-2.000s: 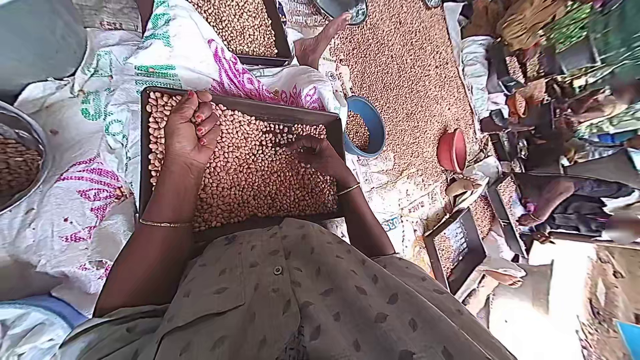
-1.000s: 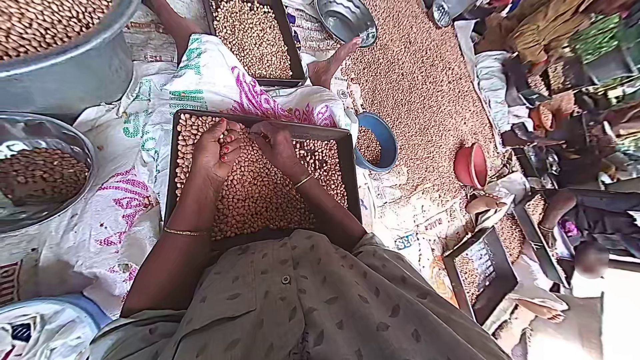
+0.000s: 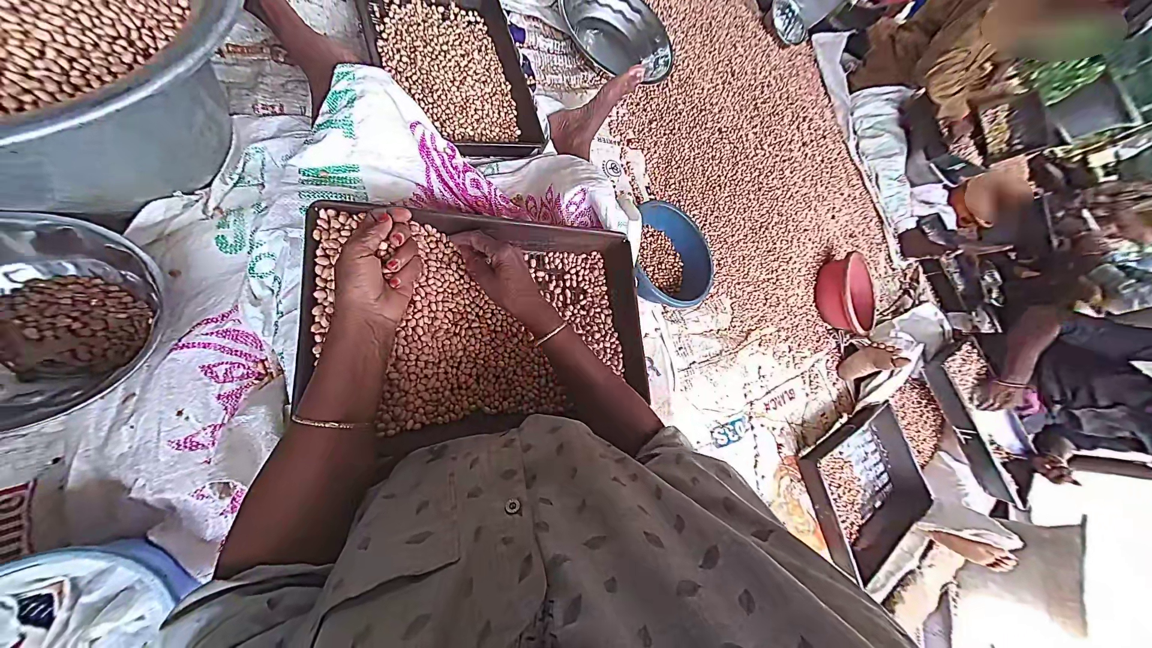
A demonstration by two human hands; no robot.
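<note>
A dark rectangular tray [image 3: 637, 315] full of shelled nuts [image 3: 468, 360], brown and oval, lies across my lap. Over its upper left part is my left hand [image 3: 382, 265], palm turned up and fingers curled around several nuts. My right hand [image 3: 493, 268] is over the upper middle of the same tray, thumb and fingertips together at the nuts; whether it pinches one cannot be made out. A blue plastic bowl [image 3: 697, 256] with some nuts stands close to the tray's right side.
To the left are a large metal basin [image 3: 117, 148] heaped with nuts and a shiny metal bowl [image 3: 135, 360]. Another nut tray [image 3: 531, 108] lies beyond, beside a person's bare foot [image 3: 585, 117]. Nuts cover the ground at right, near a red bowl [image 3: 846, 292]. People with trays sit at far right.
My right hand has moved from the right part of the tray toward my left hand since the oldest frame, then slightly apart from it. The view has shifted, showing more of the basins at left.
</note>
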